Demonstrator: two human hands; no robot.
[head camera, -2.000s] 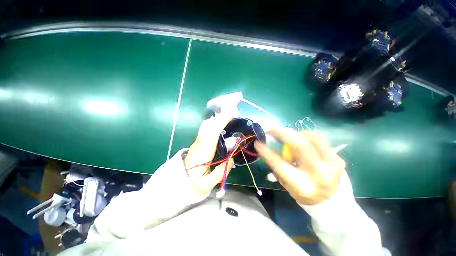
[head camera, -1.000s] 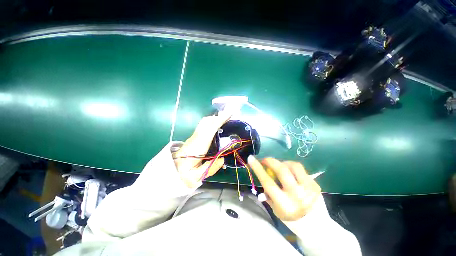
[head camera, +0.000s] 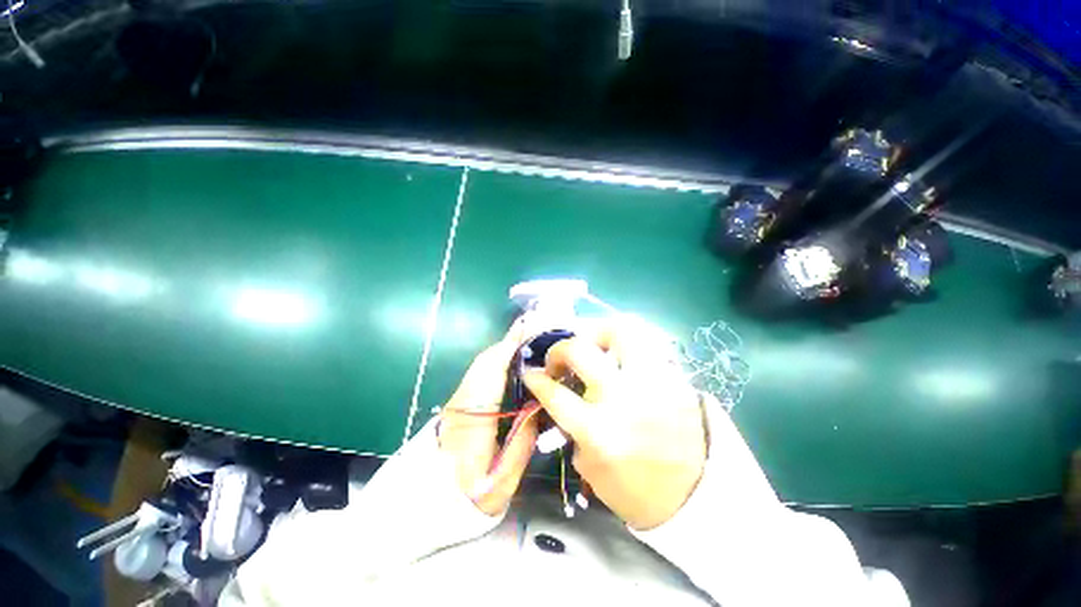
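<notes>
A camera housing (head camera: 548, 345) with a dark round opening is held over the green belt's near edge. Its white bracket (head camera: 549, 292) points away from me. My left hand (head camera: 480, 427) is closed around the housing's left side. My right hand (head camera: 628, 427) lies over the right part of the opening, with fingertips at or inside it; whether they grip anything is hidden. Red wires (head camera: 512, 441) run out over my left hand. A thin yellow wire (head camera: 564, 477) with small white plugs hangs below. The slim tool is not visible.
Several dark camera modules (head camera: 748, 216) with circuit boards stand clustered on the belt (head camera: 296, 219) at the right. A thin pale wire tangle (head camera: 718, 365) lies right of my hands. White camera parts (head camera: 231, 512) are jumbled below left. A cable end (head camera: 625, 33) hangs at the top.
My right hand has moved left and up from beside the housing to over its opening, covering much of it and the wires. The view has shifted, showing more beyond the belt's far edge.
</notes>
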